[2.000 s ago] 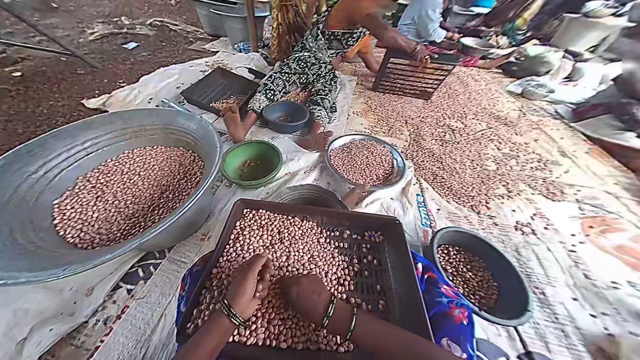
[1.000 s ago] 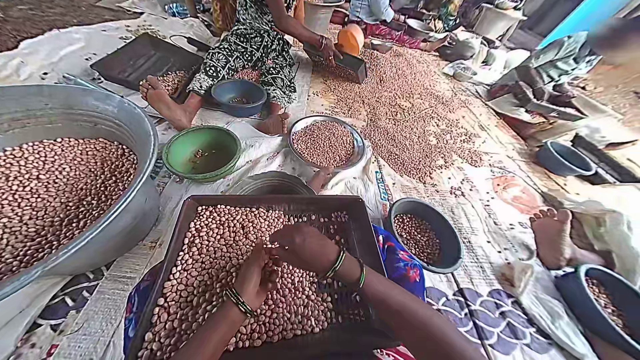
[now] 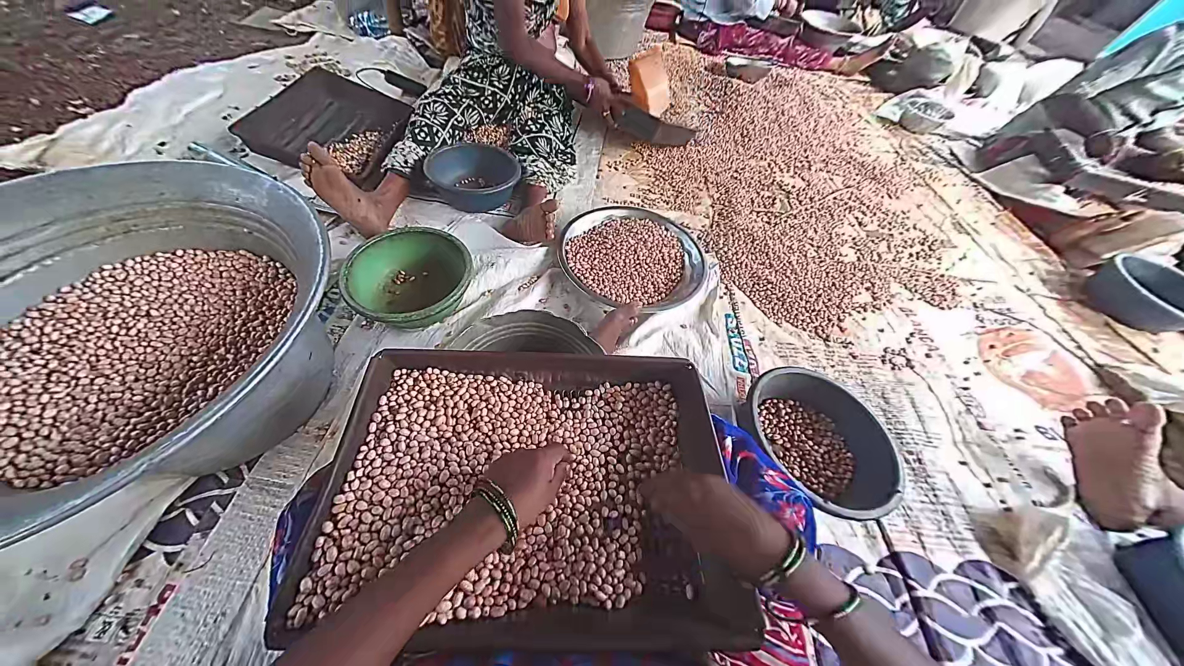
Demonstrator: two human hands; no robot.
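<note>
A dark rectangular tray [image 3: 388, 638] rests on my lap, largely covered by a layer of pinkish-brown nuts [image 3: 444, 435]. My left hand [image 3: 535, 481], with green bangles at the wrist, is over the nuts near the tray's middle, its fingers curled; whether it holds a nut cannot be seen. My right hand [image 3: 708, 518] is blurred at the tray's right side, beside the edge of the nut layer, and its grasp is unclear. Right of the tray stands a grey bowl [image 3: 879, 462] partly filled with nuts.
A large metal basin [image 3: 301, 370] of nuts stands at left. Beyond the tray are a green bowl [image 3: 435, 310], a metal bowl of nuts [image 3: 689, 287] and a blue-grey bowl [image 3: 474, 190]. A seated person [image 3: 546, 55] handles a dark tray near spread nuts [image 3: 786, 203]. A bare foot [image 3: 1119, 462] is at right.
My hands, close together over the nuts before, are now apart, the right one at the tray's right side. The nuts now reach farther across the tray's right half. The other person's dark tray has tilted down.
</note>
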